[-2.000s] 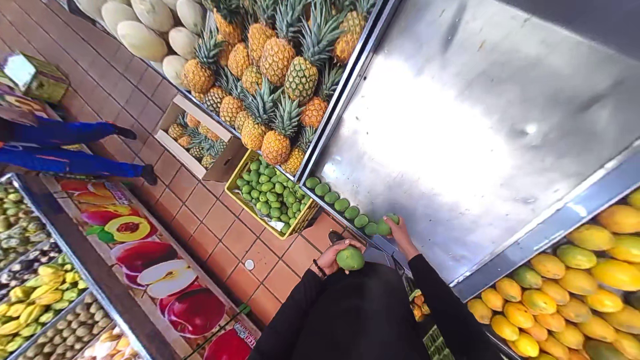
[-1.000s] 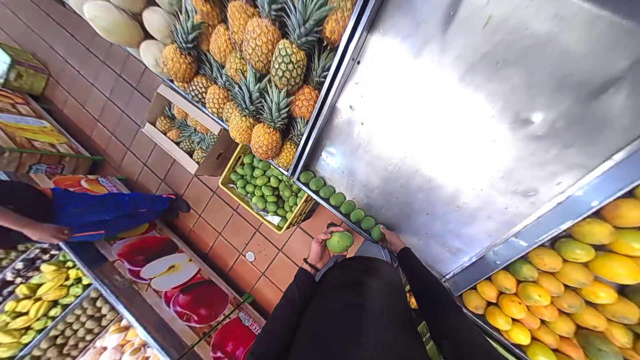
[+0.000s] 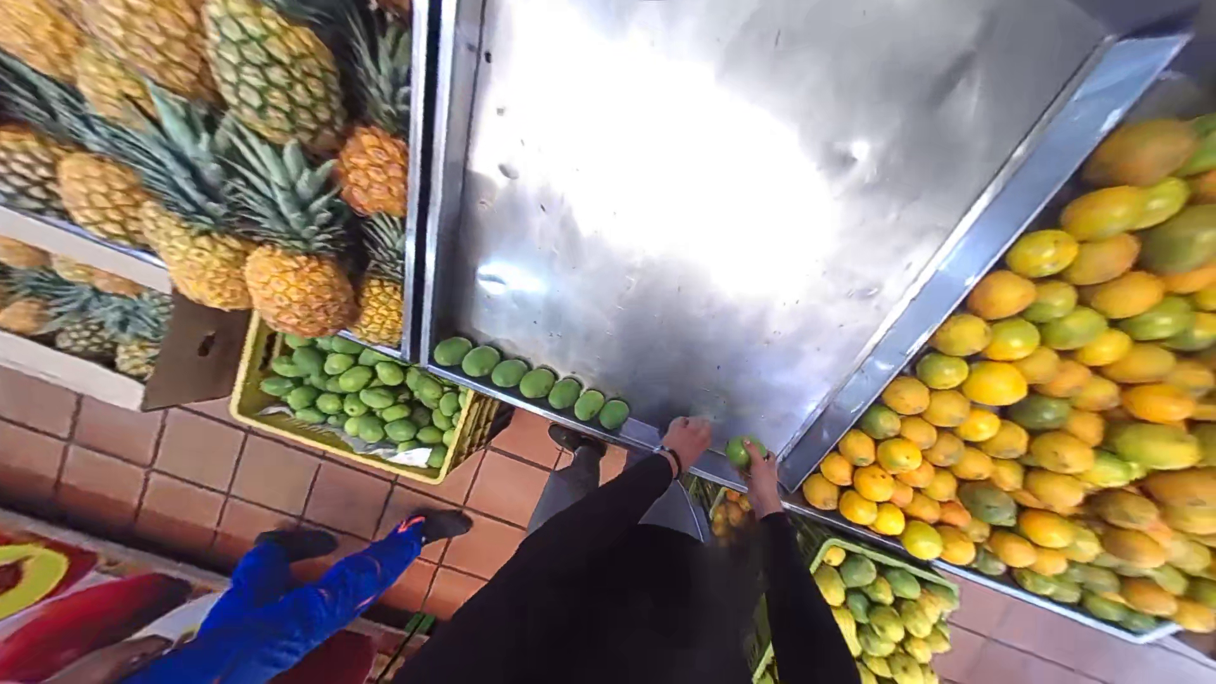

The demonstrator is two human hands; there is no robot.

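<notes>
My right hand (image 3: 762, 483) holds a green mango (image 3: 744, 452) near the front right corner of the metal display tray (image 3: 665, 237). Over the front edge of the tray, a little to the left, is my left hand (image 3: 686, 442); its fingers are blurred and I cannot tell if anything is under them. Several green mangoes (image 3: 537, 383) lie side by side in a row along the tray's front edge, left of my left hand, the last one a short way from it.
Pineapples (image 3: 299, 290) fill the stand at the left, above a yellow crate (image 3: 442, 472) of green fruit. Papayas or similar yellow-orange fruit (image 3: 995, 383) are heaped at the right, with another fruit crate (image 3: 879, 554) below. A person in blue trousers (image 3: 313, 608) stands on the tiled floor at lower left.
The green mango that my left hand held near my body is no longer there; one is now in my right hand. Both hands are over the tray's front edge. The person in blue has come closer.
</notes>
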